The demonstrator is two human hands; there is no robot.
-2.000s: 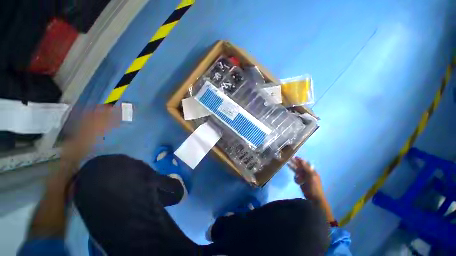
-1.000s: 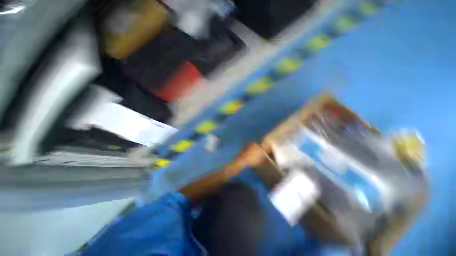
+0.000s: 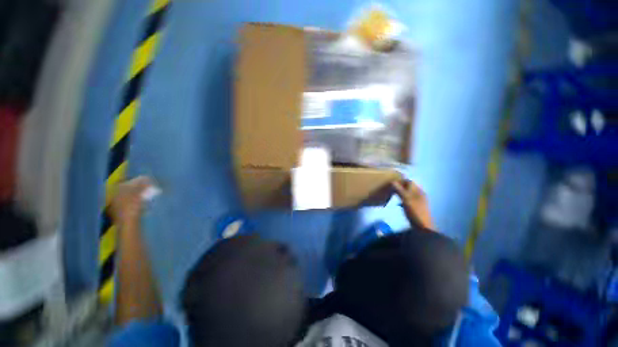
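A brown cardboard carton (image 3: 270, 95) lies on the blue floor in front of my knees, one wide flap spread at its left. It holds clear plastic trays (image 3: 339, 62) with a blue-striped label sheet (image 3: 352, 110) on top. A white paper slip (image 3: 312, 179) hangs over the near side. A yellow item in a clear bag (image 3: 375, 28) is at the far right edge. My right hand (image 3: 412, 198) touches the near right corner of the carton. My left hand (image 3: 129, 198), blurred, is away to the left, beside a small white item (image 3: 151, 192); whether it grips this I cannot tell.
Yellow-black floor tape (image 3: 124, 129) runs down the left, by my left hand. Another tape line (image 3: 489, 183) runs down the right. Blue plastic frames (image 3: 552, 108) stand at the right edge. My two blue shoes are between my knees and the carton.
The view has swung left and back. My left hand has left the carton's edge and is over the floor at the left. The carton now sits squarer, with its left flap visible. My right hand is at its corner.
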